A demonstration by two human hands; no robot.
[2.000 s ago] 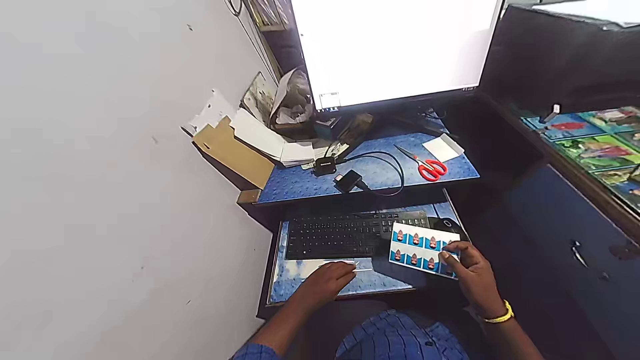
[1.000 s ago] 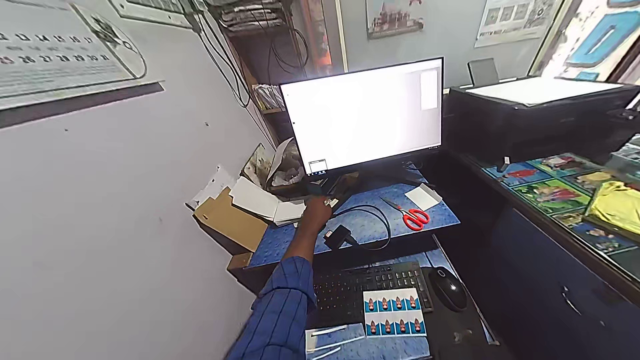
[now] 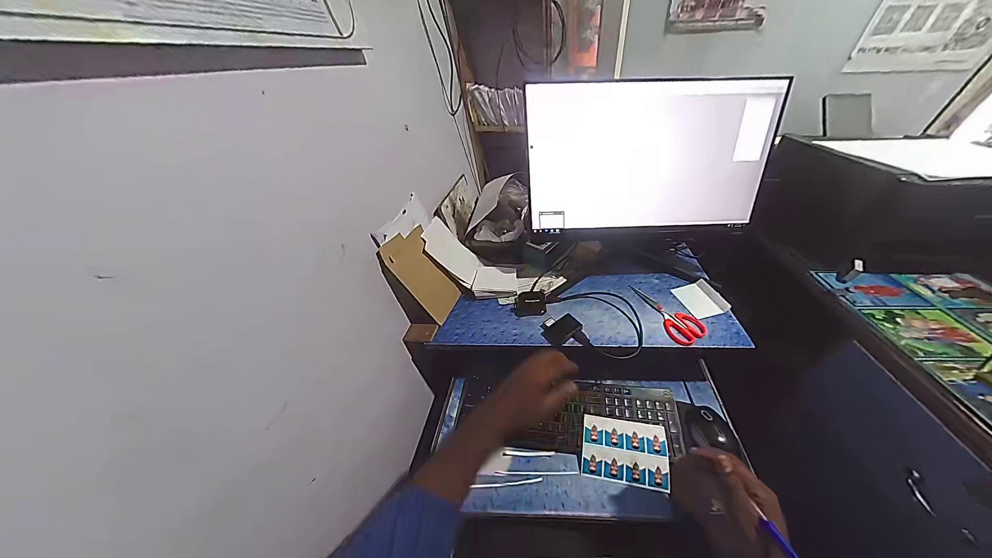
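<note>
A printed sheet of small passport-type photos (image 3: pixel 625 453) lies partly over the black keyboard (image 3: pixel 620 399) on the keyboard tray. My left hand (image 3: pixel 535 391), blurred, is over the keyboard's left part; whether it holds anything cannot be told. Near the sheet's right edge and the black mouse (image 3: pixel 711 428), my right hand (image 3: pixel 736 496) holds a blue pen (image 3: pixel 775 536). Thin white paper strips (image 3: pixel 508 483) lie left of the sheet. Red-handled scissors (image 3: pixel 676 319) rest on the blue desk top beside a white paper piece (image 3: pixel 700 299).
A monitor (image 3: pixel 651 155) stands at the back of the desk. A cabled black adapter (image 3: pixel 564 329) lies near the front edge of the desk top. Cardboard and papers (image 3: pixel 422 271) lean by the left wall. A dark cabinet (image 3: pixel 876 418) stands at the right.
My left hand has come back from the rear of the desk to above the keyboard. The photo sheet, held in my right hand two seconds ago, lies on the tray. My right hand has a pen.
</note>
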